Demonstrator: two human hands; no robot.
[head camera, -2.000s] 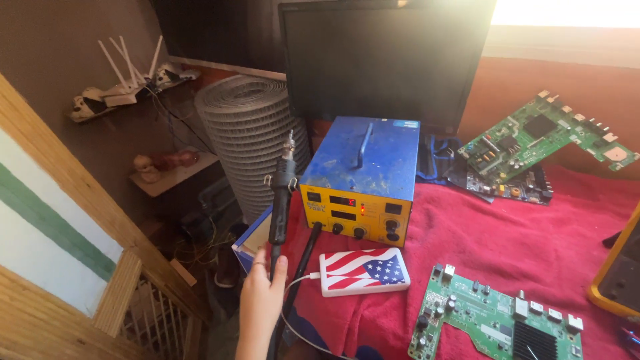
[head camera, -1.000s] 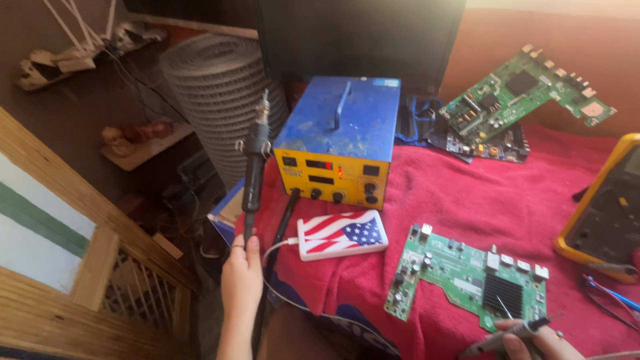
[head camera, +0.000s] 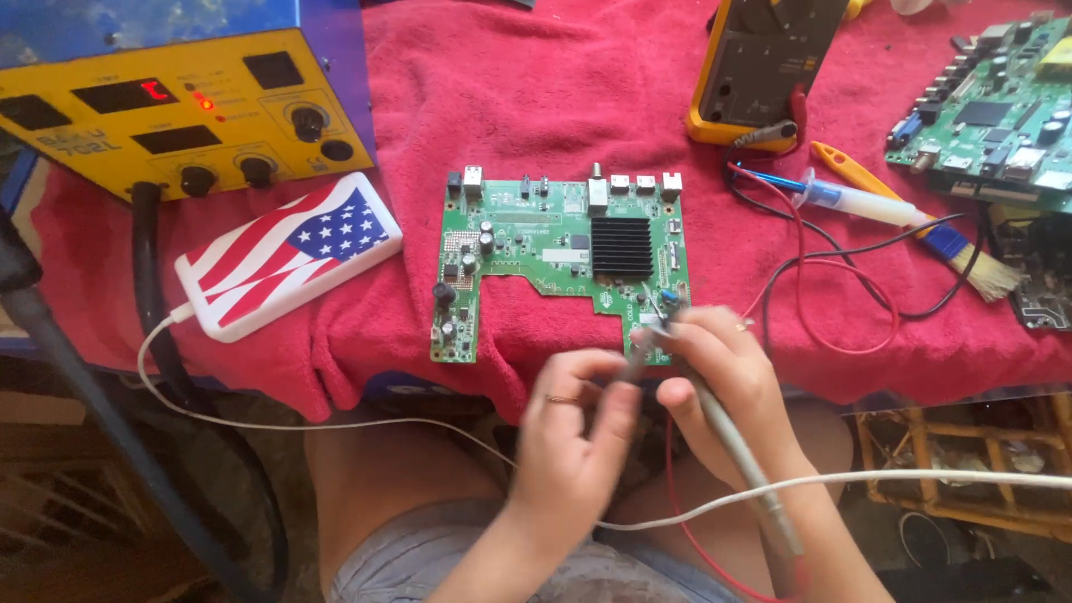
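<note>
Over the lower right edge of a green circuit board (head camera: 578, 243) with a black heatsink, my two hands are close together. My right hand (head camera: 737, 385) is closed around a grey pen-shaped tool (head camera: 737, 444), its rear end pointing down toward my lap. My left hand (head camera: 578, 427), blurred, has its fingertips at a small greyish piece near the tool's front end; what that piece is cannot be told. The board lies flat on a red towel (head camera: 536, 100). To the left, a power bank (head camera: 289, 255) with a flag pattern has a white cable plugged in.
A blue and yellow rework station (head camera: 184, 109) with a lit display stands at upper left, its black hose (head camera: 151, 285) running down. At right lie a multimeter (head camera: 762, 67), red and black leads, a syringe (head camera: 854, 199), a brush (head camera: 946, 239) and more circuit boards (head camera: 988, 117).
My left hand has let go of the black hot-air handle and moved beside my right hand. My right hand was at the board's lower right one second ago. The view has shifted strongly down and right.
</note>
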